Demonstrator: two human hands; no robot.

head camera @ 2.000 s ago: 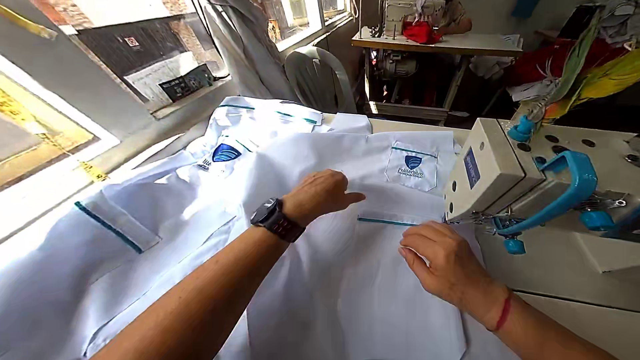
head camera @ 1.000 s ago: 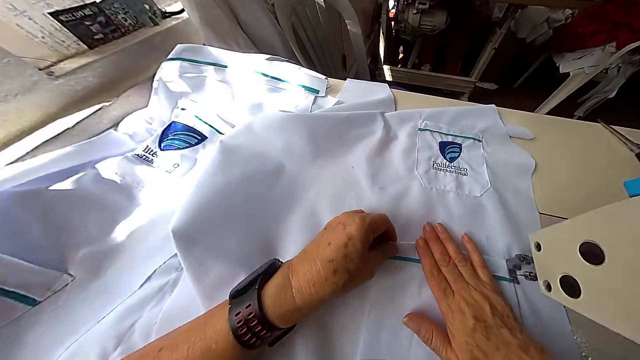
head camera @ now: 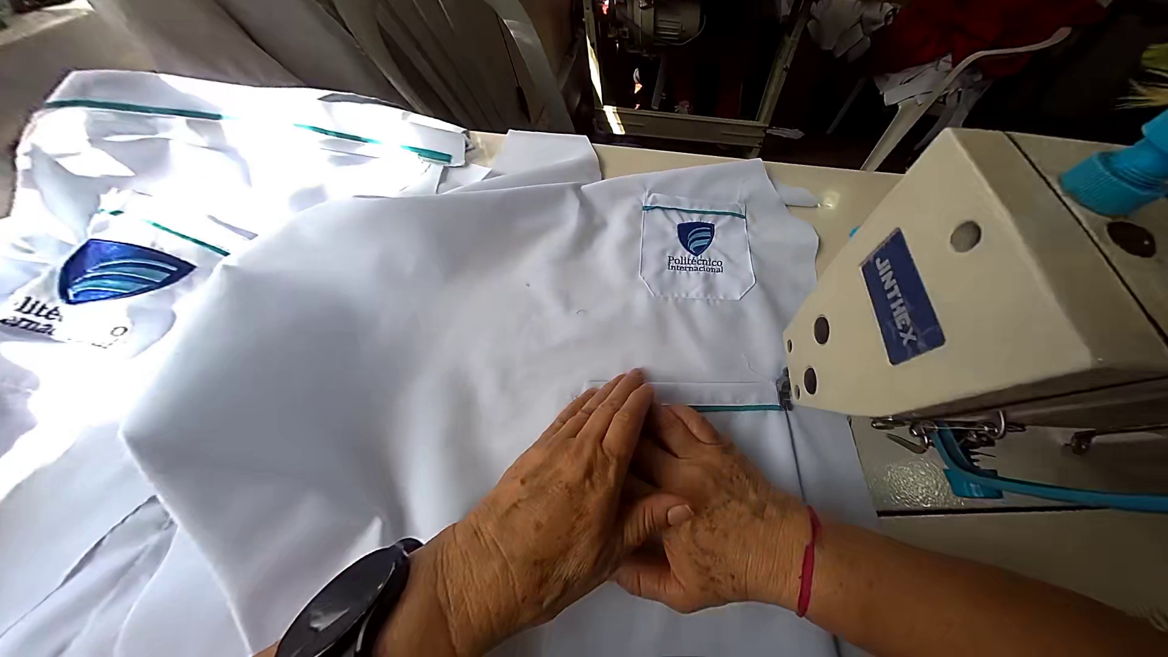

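Observation:
White fabric (head camera: 438, 310) lies over the sewing machine table, with an embroidered chest pocket (head camera: 698, 246) near its upper right. My left hand (head camera: 566, 493) rests flat on the fabric, its fingers together and partly over my right hand (head camera: 703, 511). Both touch the left part of a folded strip with teal piping (head camera: 730, 407). The strip's right end meets the presser foot area of the beige sewing machine (head camera: 985, 274); the needle is hidden behind the machine head. Neither hand shows cloth pinched between the fingers. A dark watch is on my left wrist, a red band on my right.
More white garment pieces (head camera: 119, 164) with teal trim and an embroidered emblem lie bunched at the left. A blue looper guard or tube (head camera: 1049, 493) sits below the machine head. Beyond the table edge stand a metal machine stand (head camera: 684, 126) and a pale chair (head camera: 922, 100).
The left hand has moved from the fold's left end to lie flat against and over the right hand. The right hand has drawn back from beside the presser foot. The view has shifted.

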